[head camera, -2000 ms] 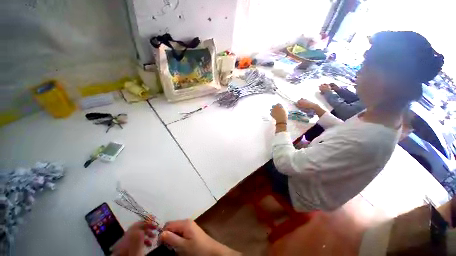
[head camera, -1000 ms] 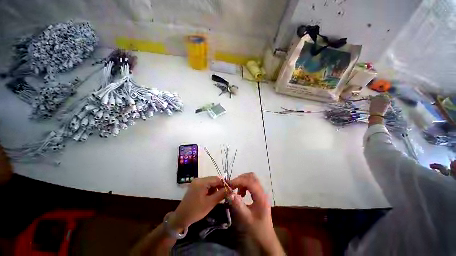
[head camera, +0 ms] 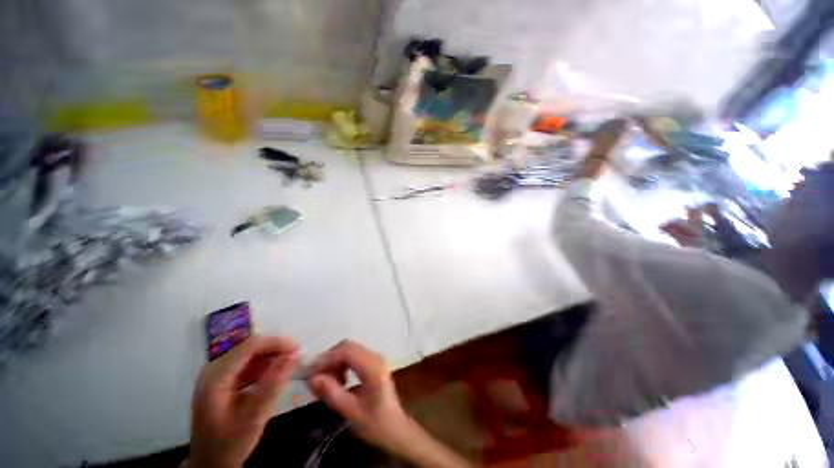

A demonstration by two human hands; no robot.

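Note:
The view is blurred. My left hand (head camera: 240,393) and my right hand (head camera: 363,391) meet at the fingertips above the table's front edge. A small pale piece (head camera: 304,367) is pinched between them; its exact shape cannot be told. A thin pale cable (head camera: 325,442) hangs below my right hand over the dark lap area. No fanned wire strands can be made out above the fingers. A smartphone (head camera: 229,329) with a lit screen lies just beyond my left hand, its lower part covered by it.
A cable heap (head camera: 101,260) lies left on the white table (head camera: 302,274). Cutters (head camera: 293,164), a small packet (head camera: 279,219), a yellow cylinder (head camera: 222,110) and a printed bag (head camera: 450,114) stand or lie farther back. Another person's sleeve (head camera: 649,292) reaches over wires (head camera: 535,174) at right.
The view has swung right since one second ago. The strands that fanned up from my fingertips no longer show. The other person leans farther over the table.

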